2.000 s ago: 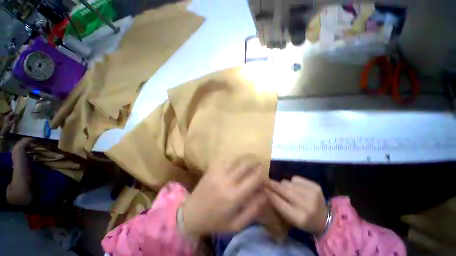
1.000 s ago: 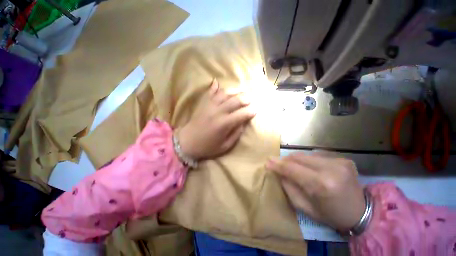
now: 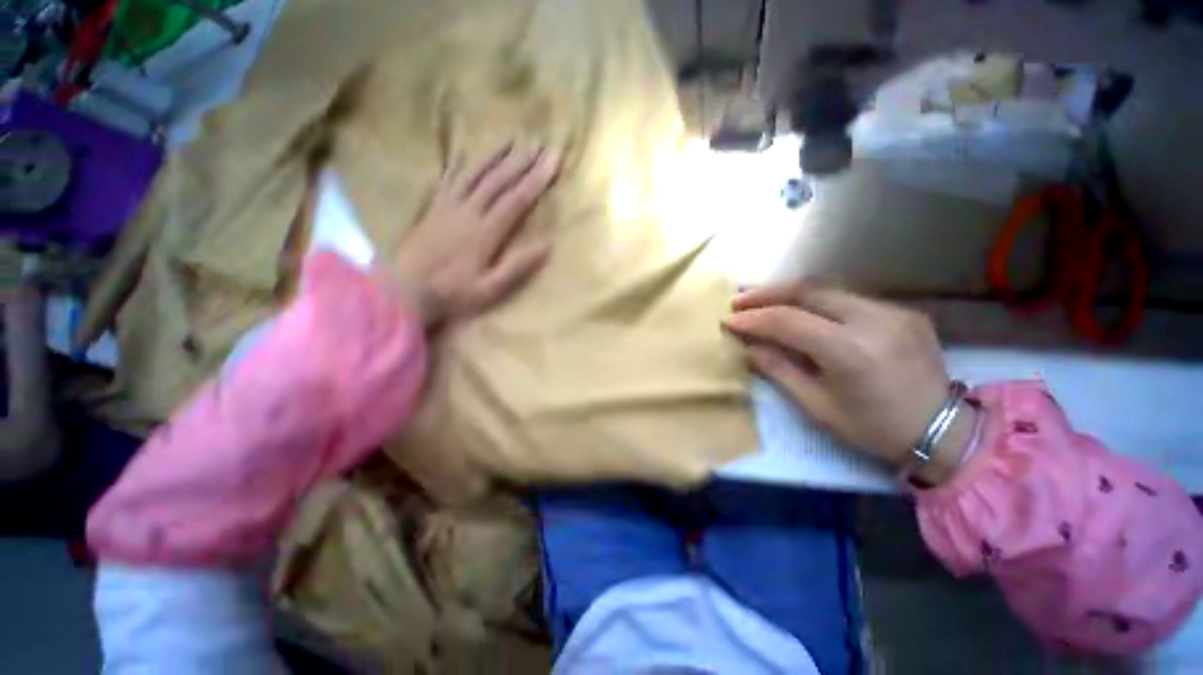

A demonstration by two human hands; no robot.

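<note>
A tan cloth panel [image 3: 594, 356] lies wrinkled on the white table, its right edge running up to the needle area of the sewing machine [image 3: 739, 112]. Glare hides the presser foot and needle. My left hand [image 3: 482, 237] lies flat on the cloth with fingers spread, left of the needle. My right hand [image 3: 844, 363] pinches the cloth's right edge between thumb and fingers, just below the needle area.
Orange-handled scissors [image 3: 1071, 264] lie right of the needle. A printed ruler [image 3: 805, 442] runs along the table's front edge. A crumpled tan heap [image 3: 409, 560] is low by my knees. A purple machine [image 3: 66, 172] and another person's arm [image 3: 27, 382] are at left.
Both hands have moved up from the lap onto the table. The cloth has been pushed further up past the machine. My left hand has since slid left, while my right hand keeps the edge.
</note>
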